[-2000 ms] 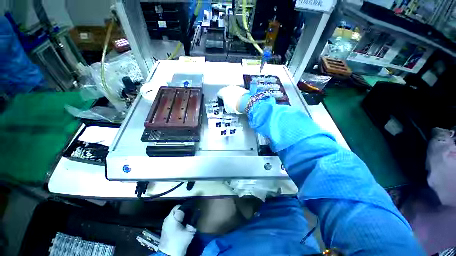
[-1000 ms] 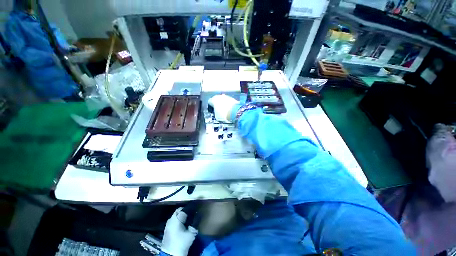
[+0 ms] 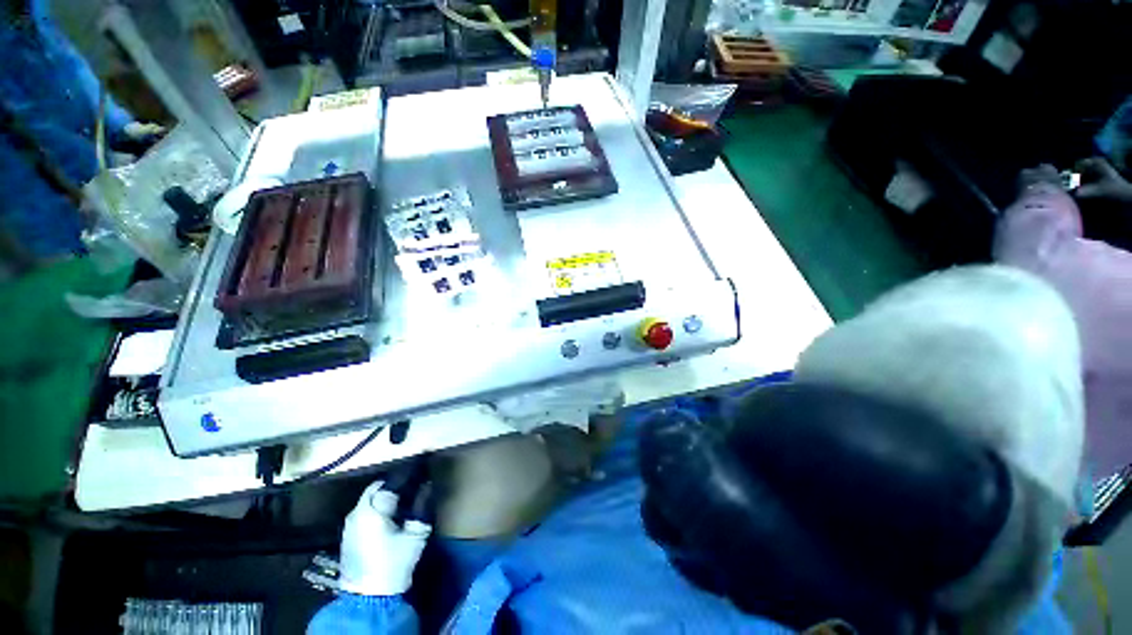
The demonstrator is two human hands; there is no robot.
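My right hand, in a white glove with black fingertips, is large and blurred close to the camera at the lower right; its fingers look curled, and whether it holds anything cannot be told. My left hand, in a white glove, is low over the black tote; a small silver part shows at its fingers. Small white parts with black squares lie in rows on the plate between the fixtures. The right brown fixture holds several white parts under the blue dispensing tip. The left brown fixture has bare slots.
A red emergency stop and round buttons are on the machine's front right edge. Black bars lie before both fixtures. Silver parts fill rows in the tote. People stand at the far left and right. A small black box is right of the machine.
My right hand has left the loose parts between the fixtures and come back close to the camera. The view has turned right, uncovering the emergency stop and warning label. My left hand stays low.
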